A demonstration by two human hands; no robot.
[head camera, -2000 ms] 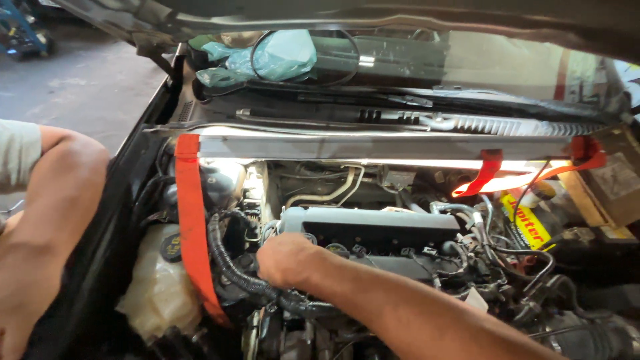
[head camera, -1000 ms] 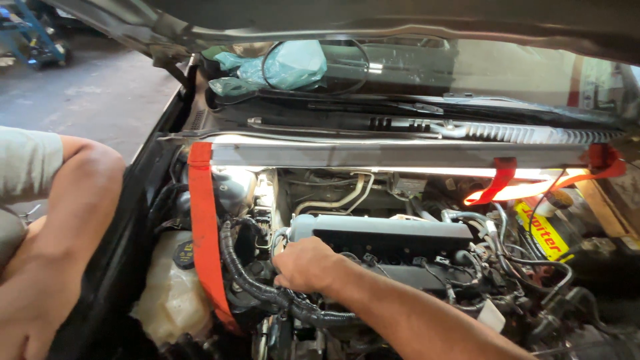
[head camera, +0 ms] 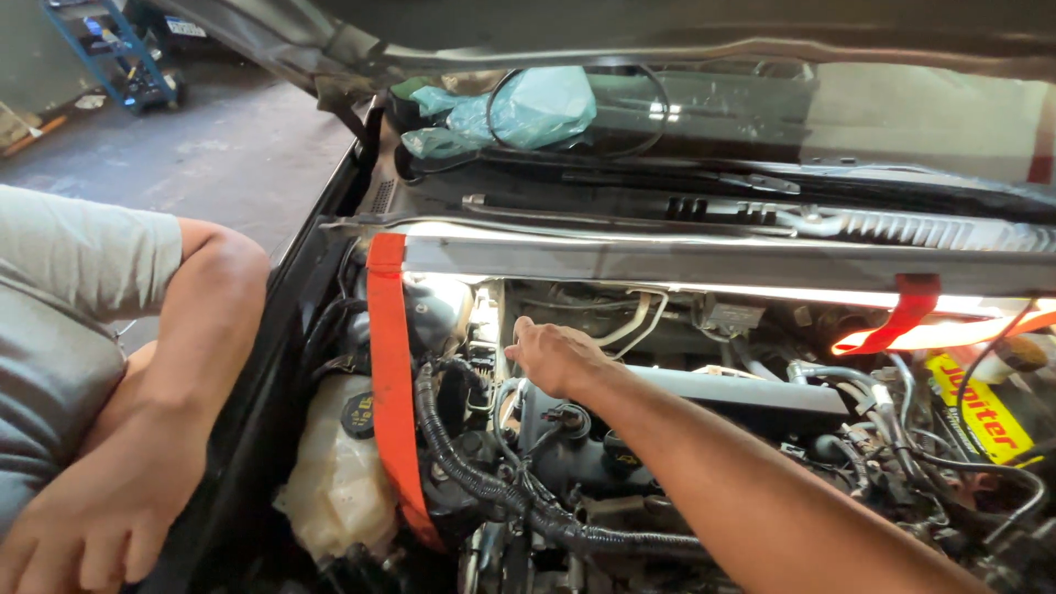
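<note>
My right hand [head camera: 553, 355] reaches in from the lower right, above the left end of the engine's valve cover [head camera: 726, 388]. Its fingers point left and are partly bent; their undersides are hidden, so I cannot tell whether they hold anything. Below the wrist are an ignition coil with its connector [head camera: 569, 417] and a black oil filler cap [head camera: 620, 454]. A corrugated wiring conduit [head camera: 470, 478] curves past the engine's left end. An orange strap [head camera: 392, 371] hangs from a lit metal bar [head camera: 643, 260] across the bay. My left hand is not in view.
A co-worker's forearm [head camera: 186, 355] and hand are at the left, beside the fender. A translucent coolant reservoir [head camera: 338, 478] stands behind the strap. A yellow-labelled battery [head camera: 982, 408] is at the right. The raised hood [head camera: 660, 29] hangs above; a plastic bag [head camera: 528, 107] lies by the windshield.
My right hand has moved from low over the engine's left end farther back toward the firewall, uncovering the coil and connector there. The orange strap and the bar have stayed in place.
</note>
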